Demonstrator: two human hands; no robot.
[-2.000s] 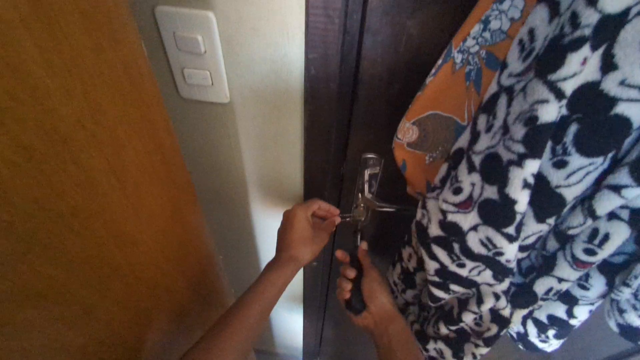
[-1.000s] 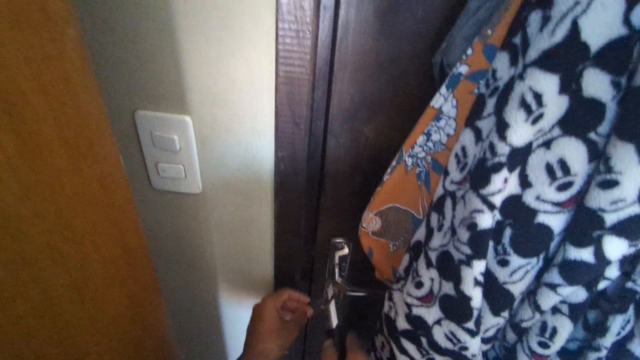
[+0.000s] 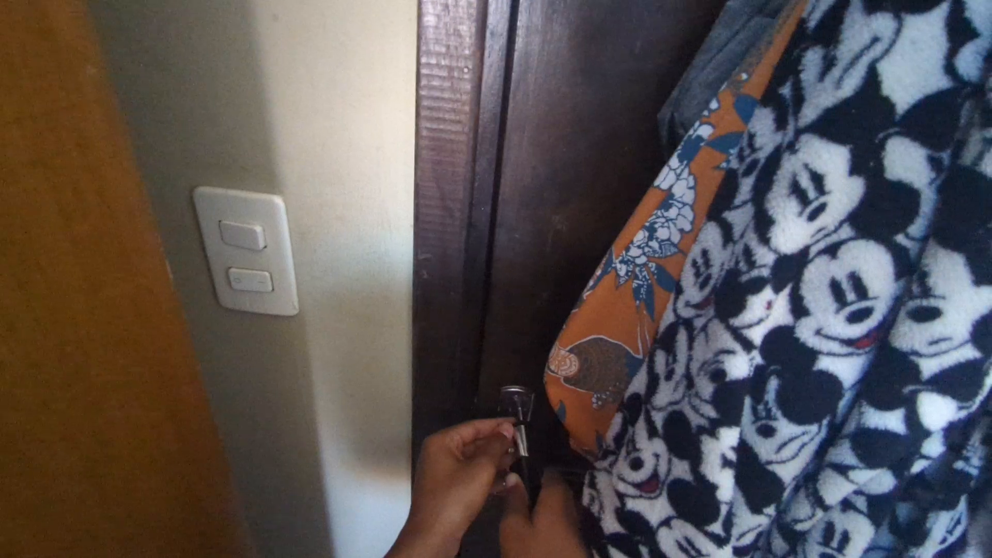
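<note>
A metal door handle plate [image 3: 517, 399] is fixed to the dark wooden door [image 3: 573, 93] at the lower middle. My left hand [image 3: 465, 473] is just below and left of it, thumb and fingertips pinched near a slim tool's metal shaft [image 3: 522, 439]; whether they grip it is unclear. Lower right, my right hand [image 3: 542, 515] is closed around the tool's dark handle, partly cut off by the bottom edge. The tool looks like a screwdriver, pointing up toward the plate. The lever of the handle is hidden.
Right of the hands hang a black-and-white cartoon-print fleece [image 3: 845, 310] and an orange patterned cloth [image 3: 604, 349], with grey fabric [image 3: 697, 85] behind. A white double switch [image 3: 246, 252] is on the wall at left. An orange-brown wooden panel [image 3: 85, 310] stands at far left.
The tool and both hands have shifted; my left hand, earlier beside the handle plate's left side, is now at the tool's shaft. The view has tilted upward, placing the hands lower.
</note>
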